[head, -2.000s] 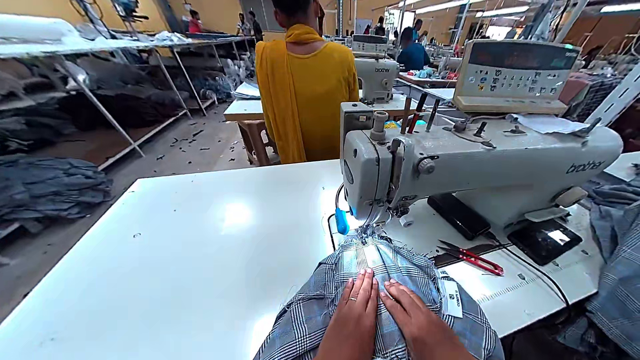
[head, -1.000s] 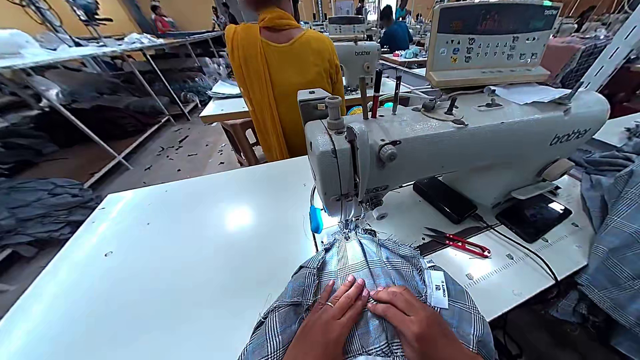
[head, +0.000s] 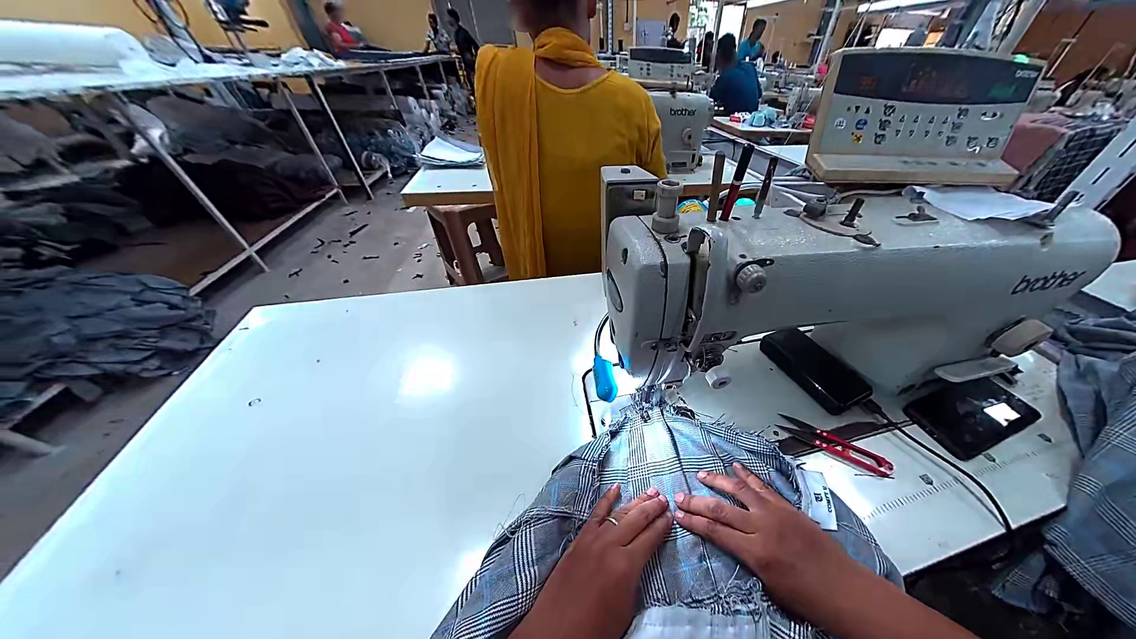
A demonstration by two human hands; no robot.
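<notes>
A grey plaid garment [head: 568, 515] with frayed edges lies on the white sewing table, its far edge under the needle area of a Brother industrial sewing machine [head: 852, 275]. My left hand [head: 612, 550] wears a ring and rests flat on the cloth, left of a dark seam line. Flat on the same cloth, my right hand [head: 763, 532] lies just right of that line, the fingertips of both hands close together. A white label [head: 817, 500] shows on the garment beside my right hand. The presser foot is mostly hidden by bunched cloth.
Red-handled thread snips [head: 848, 451], a black power bank [head: 815, 370] and a phone [head: 972, 415] with a cable lie right of the garment. More plaid cloth [head: 1100, 470] hangs at the right edge. A person in yellow [head: 590, 151] sits ahead, back turned.
Both hands stay on the cloth. My right hand's fingers are more spread than two seconds ago, and the hands lie slightly farther apart at the palms. The view has shifted.
</notes>
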